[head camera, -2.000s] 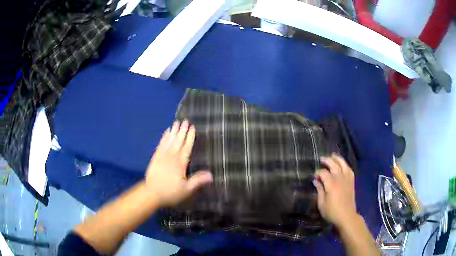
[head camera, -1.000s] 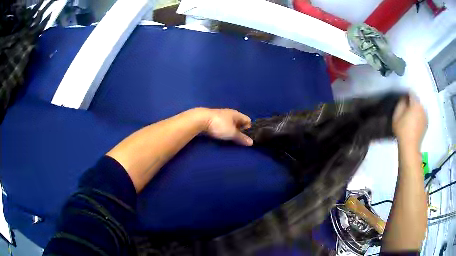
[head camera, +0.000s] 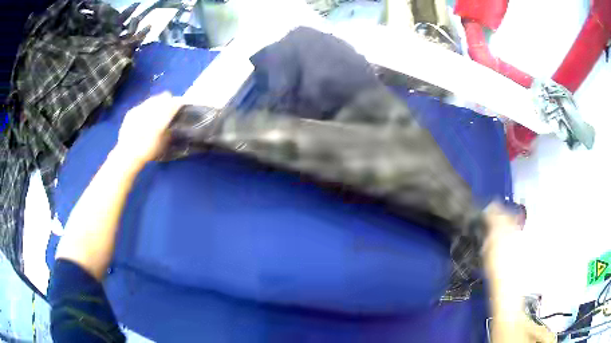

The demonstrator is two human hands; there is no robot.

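Note:
The plaid garment [head camera: 348, 157], blurred by motion, is stretched in a band across the blue padded table, with its plain dark grey-purple lining [head camera: 315, 70] spread out beyond it. My left hand [head camera: 151, 127] grips the garment's left end at the far left. My right hand [head camera: 499, 224] grips its right end and is blurred. Some bunched plaid cloth hangs beside my right hand. The fingers of both hands are partly hidden by blur and cloth.
A rounded blue padded board [head camera: 281, 234] lies nearest me. A pile of plaid garments [head camera: 67, 80] hangs at the left edge. White strips [head camera: 469, 84] cross the far side, near red pipes [head camera: 482, 47] with a grey-green rag [head camera: 563, 110]. The iron is mostly hidden behind my right forearm.
My left hand has moved far left and my right hand has come lower and inward. The garment is now stretched between them, and its lining shows beyond. The view has shifted.

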